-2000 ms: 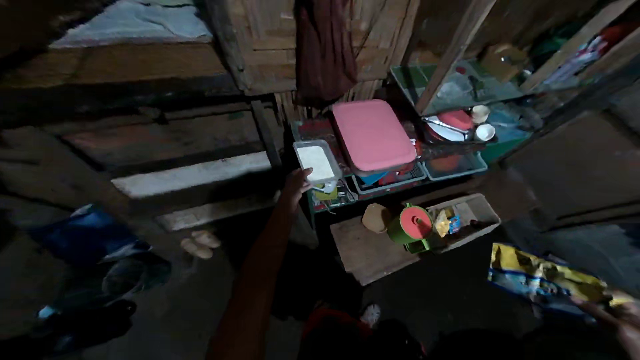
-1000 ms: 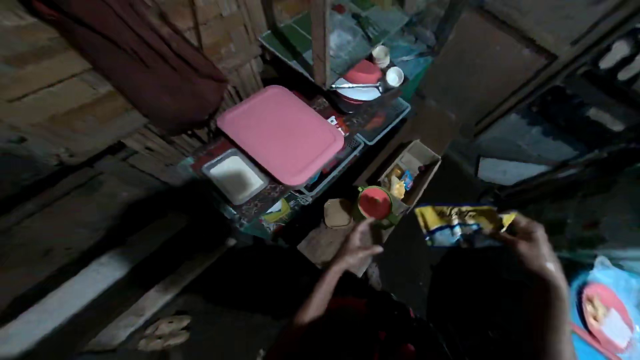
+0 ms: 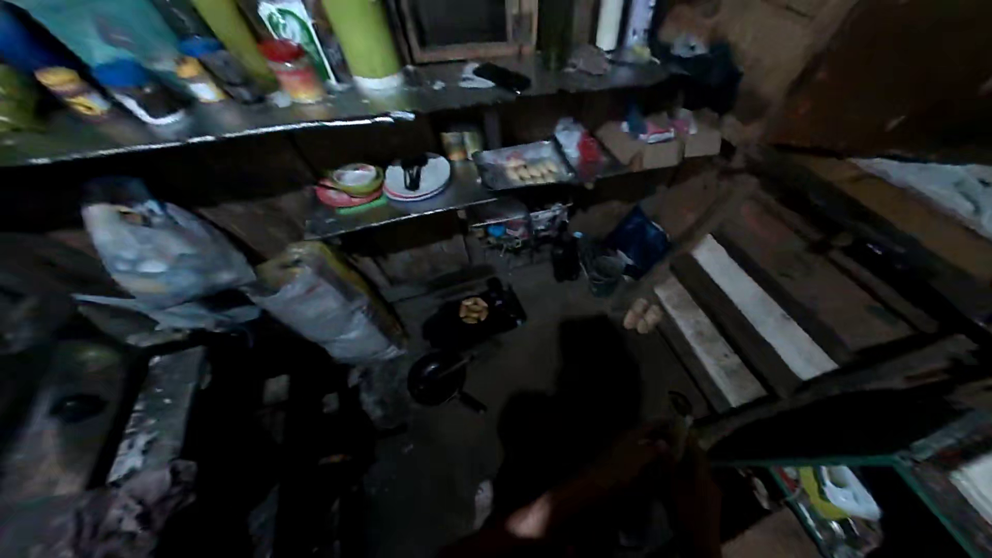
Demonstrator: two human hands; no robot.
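Observation:
Neither my left hand nor my right hand can be made out; dim, blurred limb shapes fill the bottom centre. A dark frying pan (image 3: pixel 436 377) is on the floor, with a small round container of brown food (image 3: pixel 473 310) on a dark object behind it. On the lower shelf, a metal tray (image 3: pixel 496 180) holds several pale, elongated food pieces (image 3: pixel 533 170). White plates (image 3: pixel 434 177) with a dark item on top are left of it, beside stacked bowls and a red plate (image 3: pixel 333 197).
The upper shelf (image 3: pixel 256 124) bears jars and tall green containers. Plastic bags (image 3: pixel 167 256) and a full sack (image 3: pixel 325 310) stand at left. Pale wooden steps (image 3: pixel 709 345) rise at right, with slippers (image 3: pixel 642 316) beside them. A green-edged table (image 3: pixel 821 461) is at lower right.
The view has swung far to the shelves and the floor. Both hands, one holding a yellow and blue packet in the earlier frames, are no longer visible.

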